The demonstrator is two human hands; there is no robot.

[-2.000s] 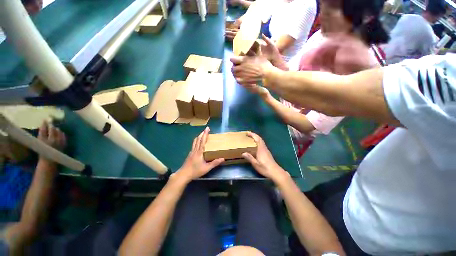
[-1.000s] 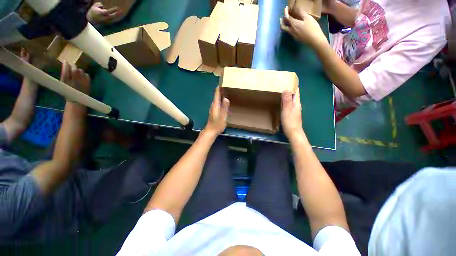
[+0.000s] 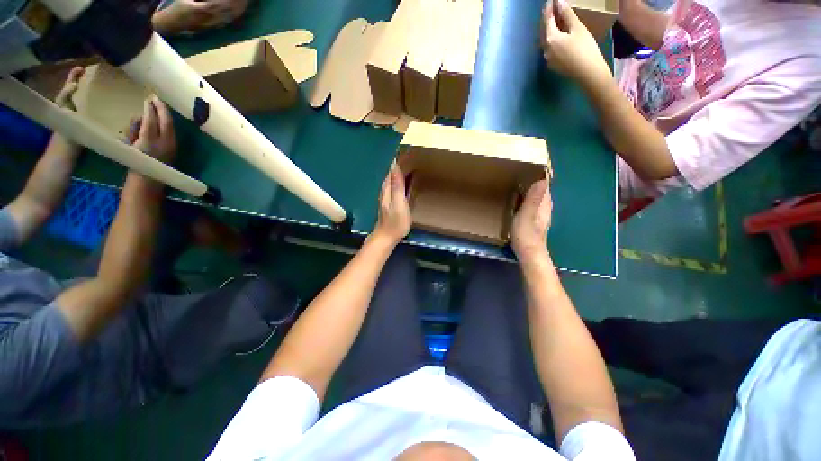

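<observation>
A brown cardboard mailer box (image 3: 459,203) stands open at the front edge of the green bench, its hollow tray facing me and its lid panel (image 3: 473,146) raised along the far side. My left hand (image 3: 393,205) is on the box's left end, the fingers along its outside. My right hand (image 3: 532,216) is on the right end, with the thumb near the inner corner. Both hands hold the box. The outer faces of the ends are partly hidden by my hands.
Grouped boxes (image 3: 423,67) stand beyond, with a flat blank (image 3: 347,72) beside them. Another box (image 3: 248,76) lies left, behind a cream pipe (image 3: 236,131). Neighbours' hands hold boxes at left and upper right. A red stool (image 3: 788,236) stands on the floor at right.
The closed-looking box from two seconds ago is now open, its lid raised. Since one second ago my hands have barely shifted; my view has moved slightly. The reaching arm at right has left the view.
</observation>
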